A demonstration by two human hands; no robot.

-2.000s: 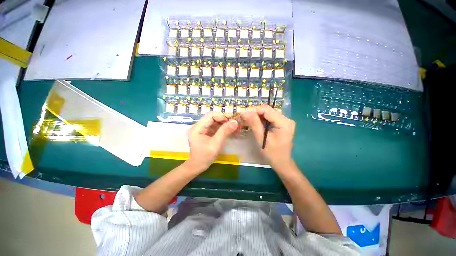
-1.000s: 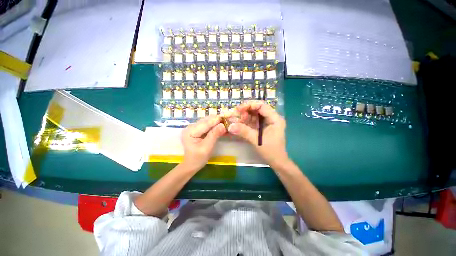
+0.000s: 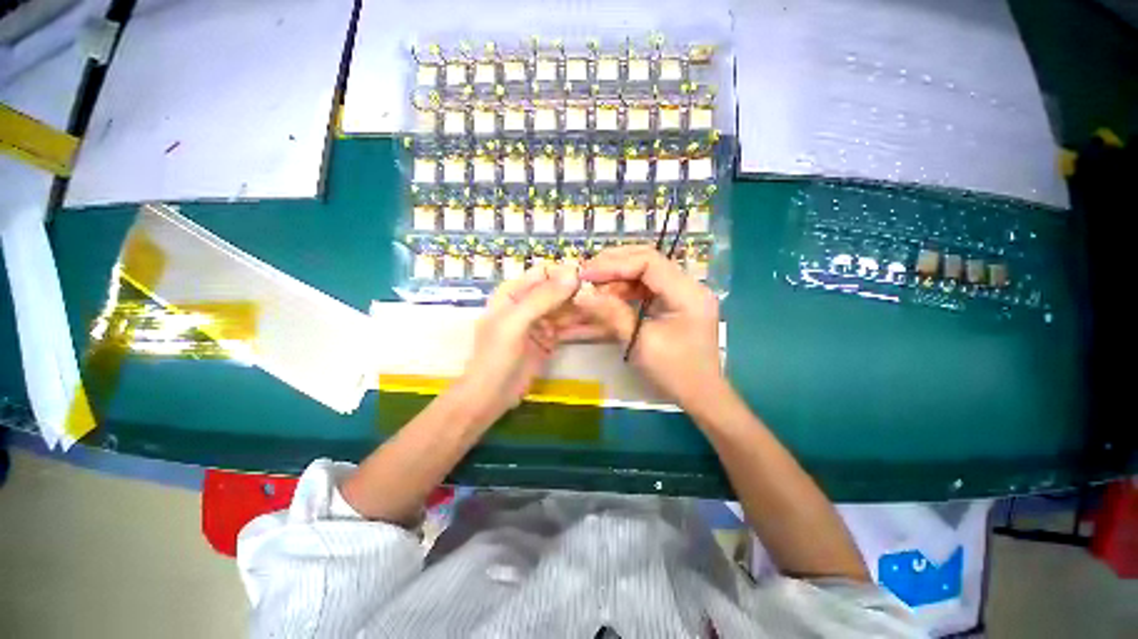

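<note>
My left hand and my right hand meet fingertip to fingertip at the near edge of the full blister tray. A small pale module shows between the fingertips, mostly hidden by them. My right hand also holds thin black tweezers, their tips pointing up and away over the tray. The tray holds several rows of pale square modules with yellow bits. A pale liner strip with a yellow lower edge lies under my hands.
A second liner strip with amber tape lies slanted at left. A small clear tray with a few beige parts lies at right. Large white boards lie behind. A white paper strip lies far left.
The fingertips have closed more tightly around the module, and it shows less. The tweezers have tilted, with their tips further right. The view has shifted slightly.
</note>
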